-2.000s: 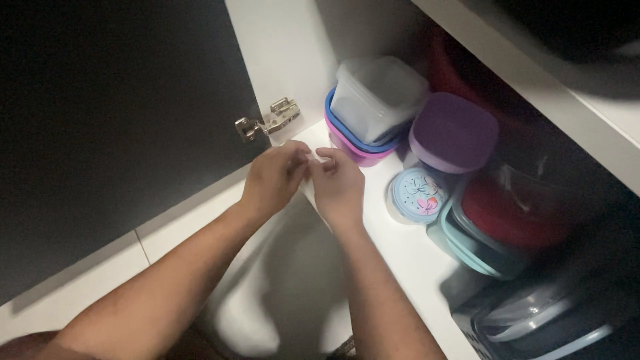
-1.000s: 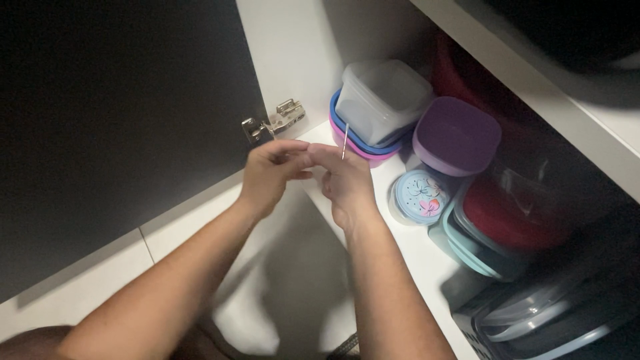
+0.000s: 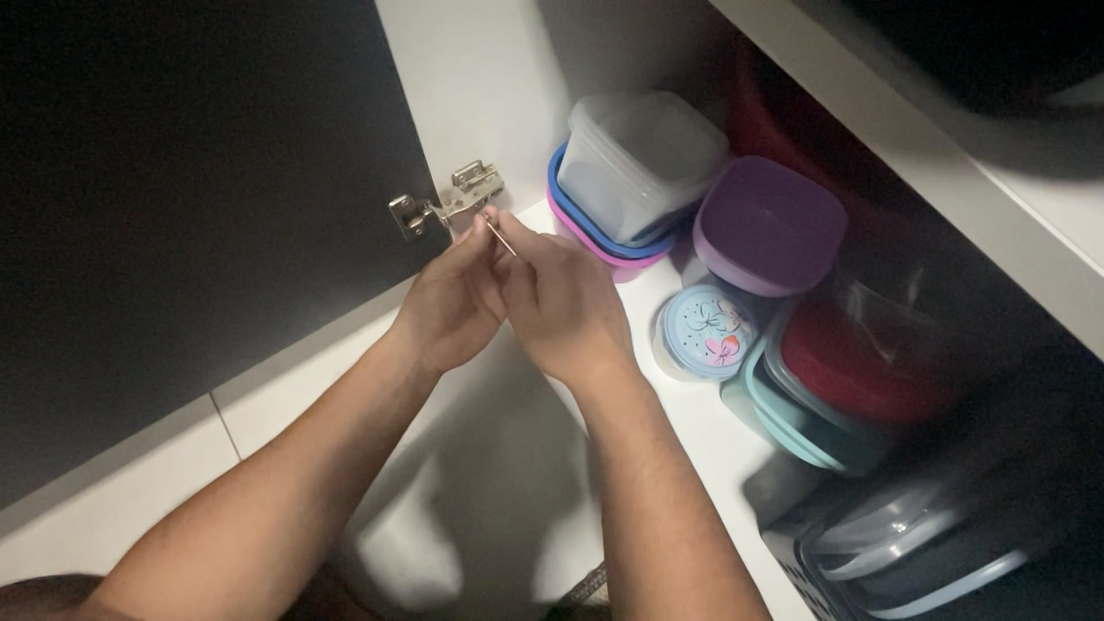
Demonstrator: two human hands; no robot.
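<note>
My left hand (image 3: 455, 302) and my right hand (image 3: 565, 302) meet fingertip to fingertip just below a metal cabinet hinge (image 3: 470, 194). Between their fingers is a thin metal rod (image 3: 501, 237), its lower end by my right index finger; its upper end is hidden at the fingertips. My right fingers are closed on the rod. The left thumb and fingers pinch at its upper end, and what exactly they grip is too small to tell. The hinge joins the dark cabinet door (image 3: 198, 198) to the white side panel (image 3: 483, 78).
Right of my hands, a clear plastic container (image 3: 642, 164) sits in blue and pink ones. Near it are a purple container (image 3: 770, 226), a round tub with a flowered lid (image 3: 707, 332), a teal container (image 3: 789, 423) and a dark basket (image 3: 798, 561). A shelf edge (image 3: 940, 164) crosses the upper right.
The thin rod, upright beyond my right hand one second ago, now lies slanted between the fingertips of both hands. My hands have turned, with the fingertips closer to the hinge.
</note>
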